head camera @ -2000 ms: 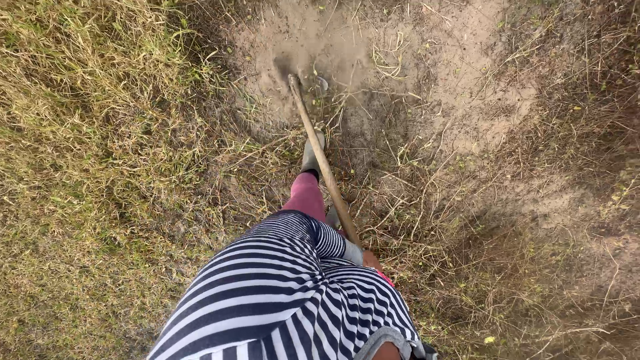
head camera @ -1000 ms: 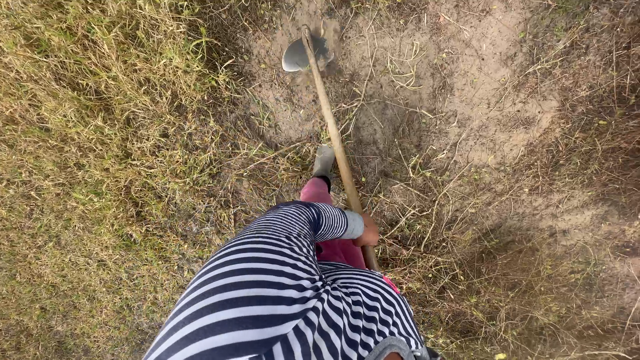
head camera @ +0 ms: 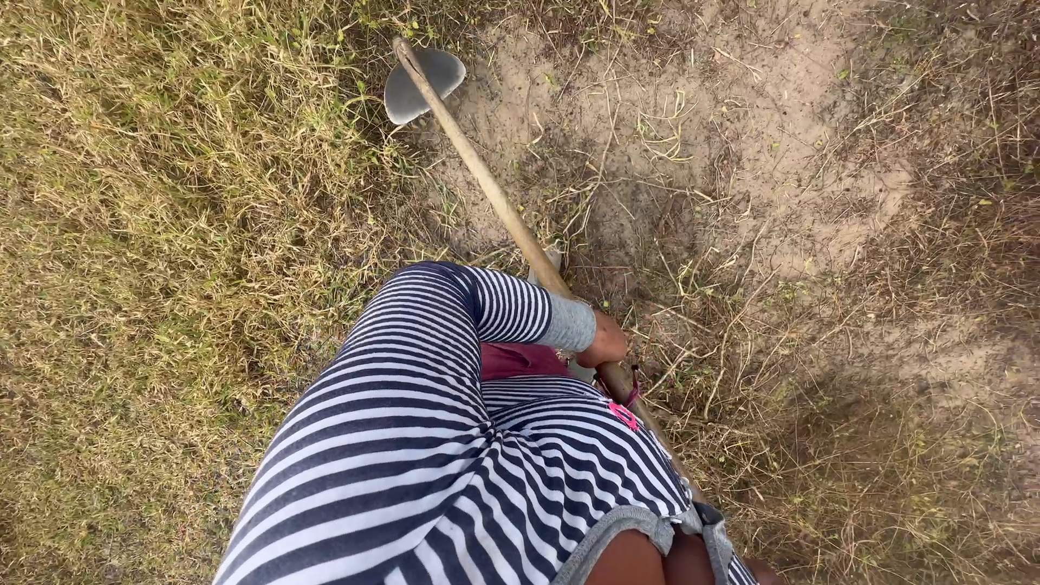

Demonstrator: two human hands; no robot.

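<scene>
A hoe with a long wooden handle (head camera: 487, 183) slants from the upper left toward the lower right, partly hidden behind the striped shirt. Its rounded metal blade (head camera: 444, 73) is at the top, over the border of grass and bare soil. My left hand (head camera: 604, 340), in a grey-cuffed striped sleeve, is closed around the handle near the middle of the view. A pinkish cord (head camera: 634, 390) is tied on the handle just below that hand. At the bottom edge a sliver of skin (head camera: 762, 571), perhaps my right hand, shows near the handle's line; its grip is hidden.
Dry, yellow-green grass (head camera: 179, 203) covers the left side. Bare sandy soil (head camera: 796, 130) with scattered stalks lies at the upper right, and tangled dry weeds (head camera: 853, 455) grow at the lower right. A shoe shows partly behind the handle.
Two seconds ago the blade was at the ground in a puff of dust. It has since come up into plain sight and moved left, toward the grass, with my left hand still on the handle.
</scene>
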